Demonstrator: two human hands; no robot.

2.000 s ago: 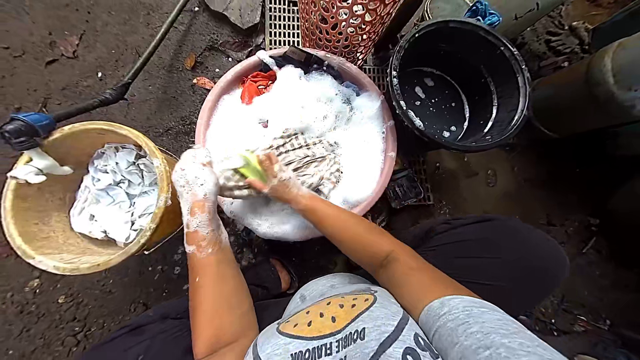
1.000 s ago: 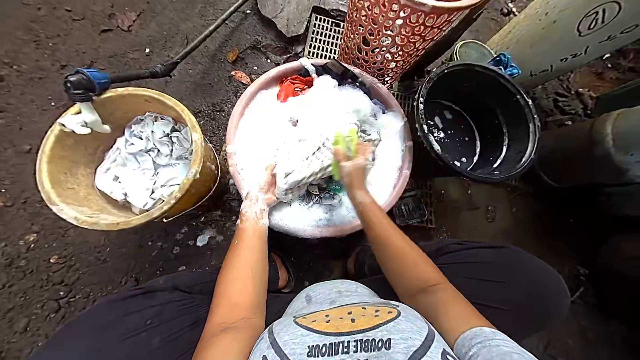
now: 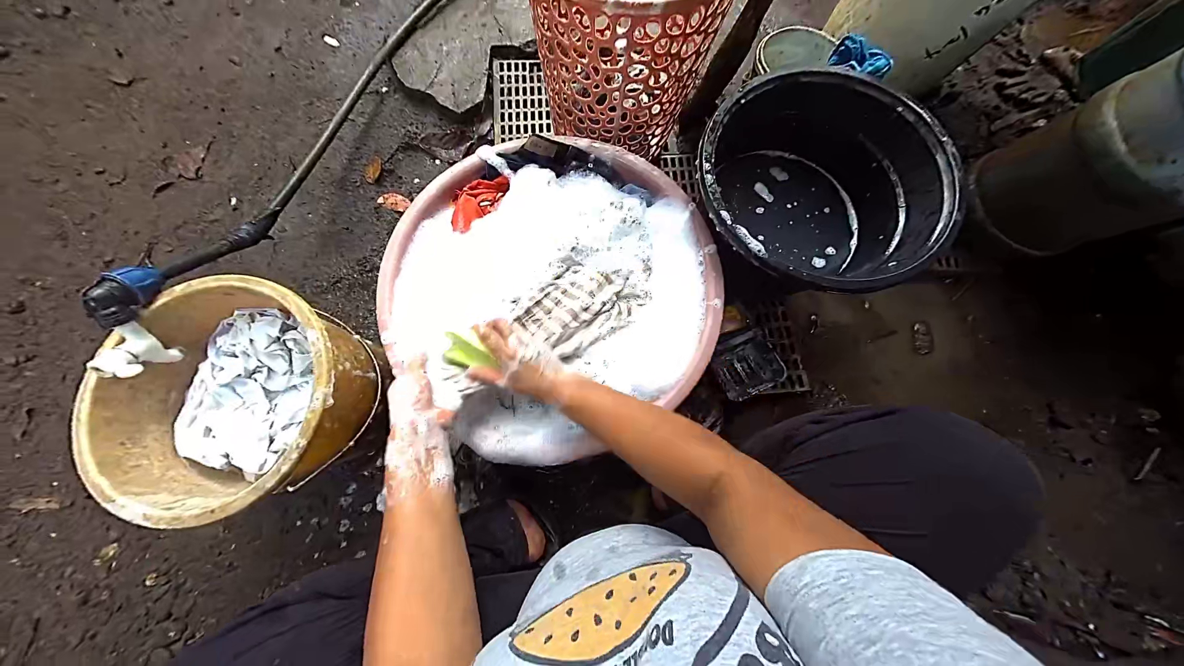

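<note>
A pink basin (image 3: 716, 314) full of white suds stands in front of me. A brown-and-white checked cloth (image 3: 569, 305) lies in the foam. My right hand (image 3: 518, 359) holds a yellow-green brush or scrubber (image 3: 469, 351) over the cloth's near left end; which of the two it is cannot be told. Covered in suds, my left hand (image 3: 418, 416) is at the basin's near left rim, by the cloth's end; its fingers are partly hidden by foam. Red cloth (image 3: 478, 202) sits near the far left rim, with dark fabric (image 3: 564, 155) along the far rim.
A yellowish bucket (image 3: 324, 370) with wet white cloth (image 3: 250, 393) stands at left, a tap (image 3: 120, 294) on a dark pipe above its rim. A black tub (image 3: 948, 203) with traces of suds is at right. Behind the basin stands a red perforated basket (image 3: 629, 74).
My right hand and the green scrubber have moved from the basin's middle to its near left side. The checked pattern of the cloth shows more plainly than one second ago.
</note>
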